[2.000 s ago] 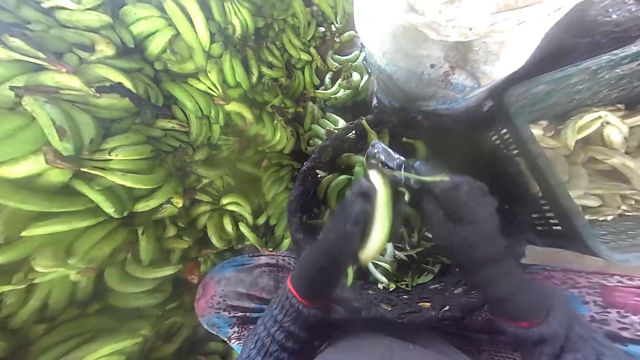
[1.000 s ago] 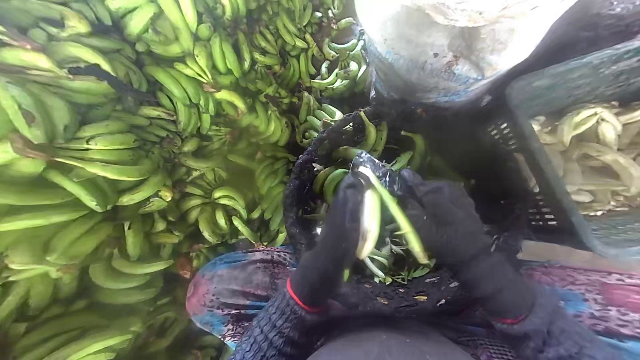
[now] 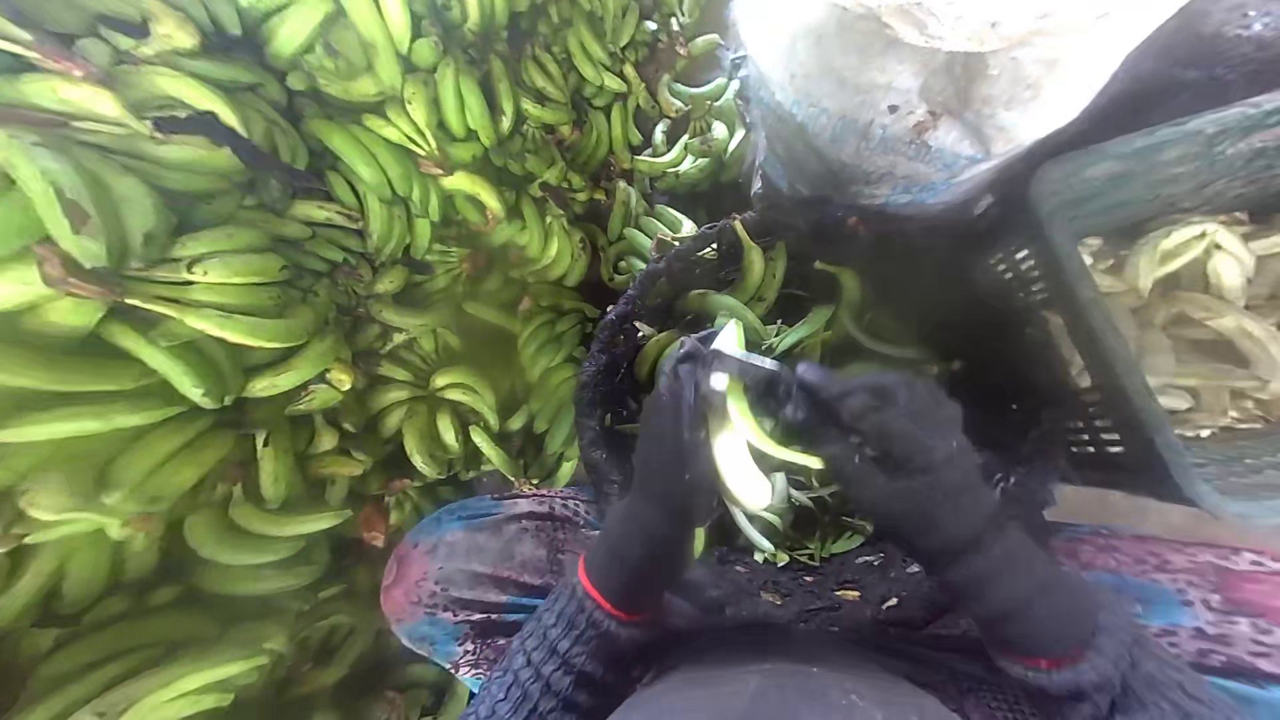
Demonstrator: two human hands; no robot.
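Both my hands wear dark gloves with red cuff edges. My left hand (image 3: 668, 450) holds a partly peeled green plantain or banana (image 3: 738, 465) upright over a dark basket. A strip of green peel (image 3: 765, 435) hangs from its right side. My right hand (image 3: 880, 440) grips a small metal blade (image 3: 748, 356), perhaps a knife or peeler, lying across the upper part of the fruit; its handle is hidden in the glove. Below, the basket (image 3: 597, 400) holds green fruit (image 3: 722, 305) and cut peel strips (image 3: 800, 545).
A large heap of green bunches (image 3: 230, 320) covers the left side. At the top right stands a whitish sack (image 3: 900, 110). To the right is a plastic crate (image 3: 1110, 360) of peeled fruit (image 3: 1200, 300). Patterned cloth (image 3: 480, 580) covers my legs around the basket.
The peel strip that lay along the fruit two seconds ago hangs away from it now. My right hand and the blade have shifted near the top of the fruit. My left hand still holds it.
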